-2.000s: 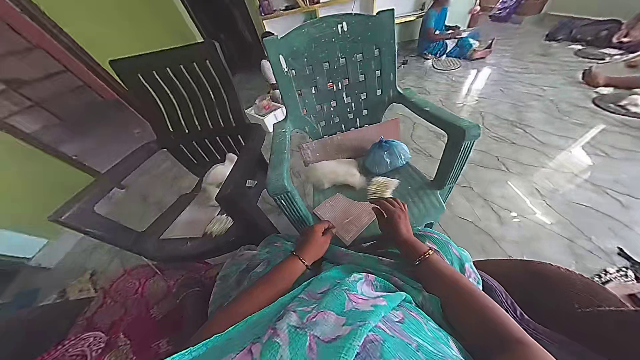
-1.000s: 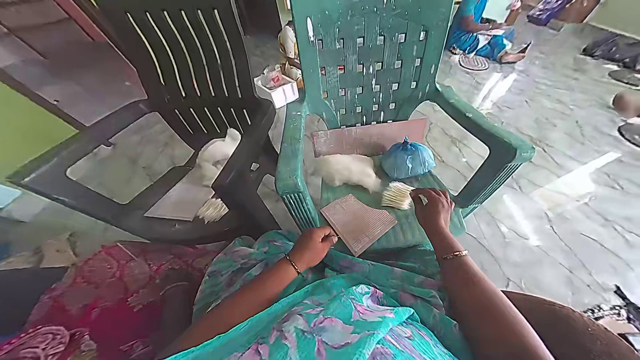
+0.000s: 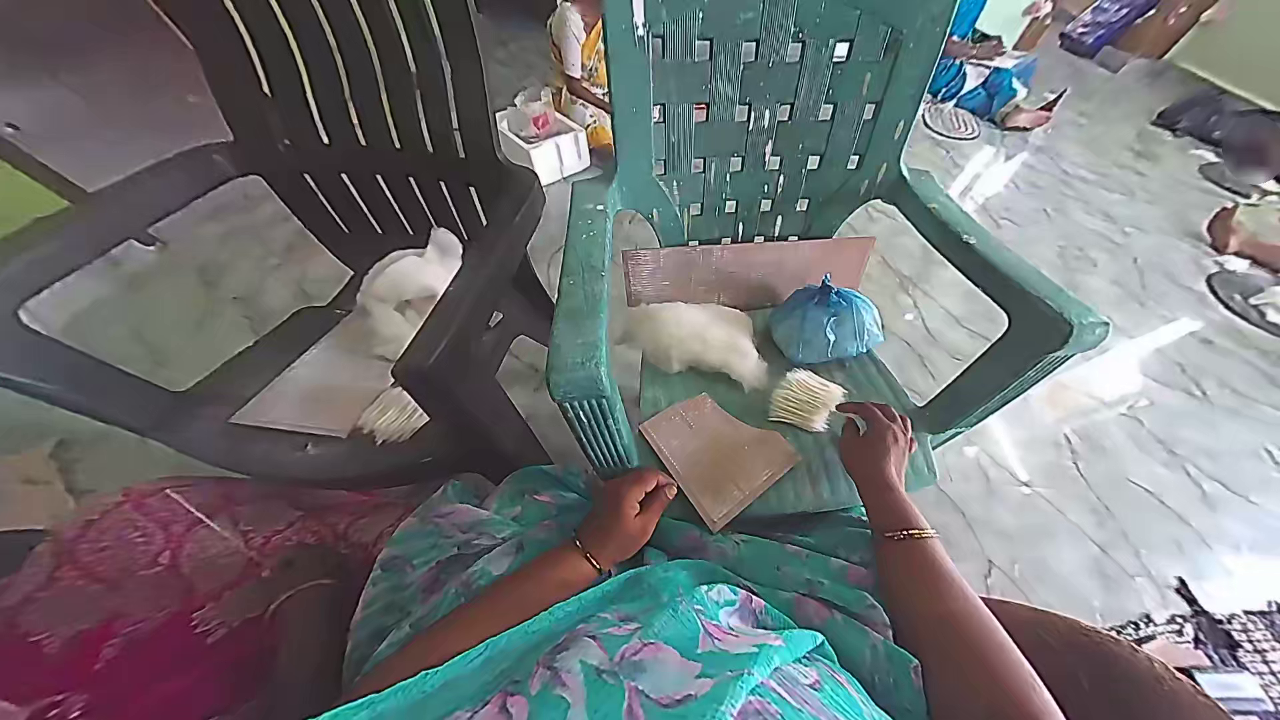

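On the seat of a green plastic chair (image 3: pixel 585 390) lies a brown flat board (image 3: pixel 715 460) with a curved cut edge. My left hand (image 3: pixel 628 515) is at the board's left edge, its fingers curled and thumb against the index finger; whether anything is pinched there is unclear. The fingertips of my right hand (image 3: pixel 878 450) are at the right side of a bundle of thin white cotton wicks (image 3: pixel 805 400); a grip on a wick cannot be made out. Behind them are a mass of white cotton wool (image 3: pixel 695 340) and a tied blue plastic bag (image 3: pixel 826 322).
Another brown board (image 3: pixel 750 272) leans at the seat's back. A dark plastic chair (image 3: pixel 470 360) at left holds cotton wool (image 3: pixel 410 290), a board (image 3: pixel 315 385) and wicks (image 3: pixel 393 415). Beyond are a white box (image 3: pixel 545 150) and seated people (image 3: pixel 582 75). Someone in red cloth (image 3: pixel 150 570) is beside me.
The view has tipped down and come nearer to the chairs. Both hands remain close to the board and the wick bundle; no clear change in what they hold.
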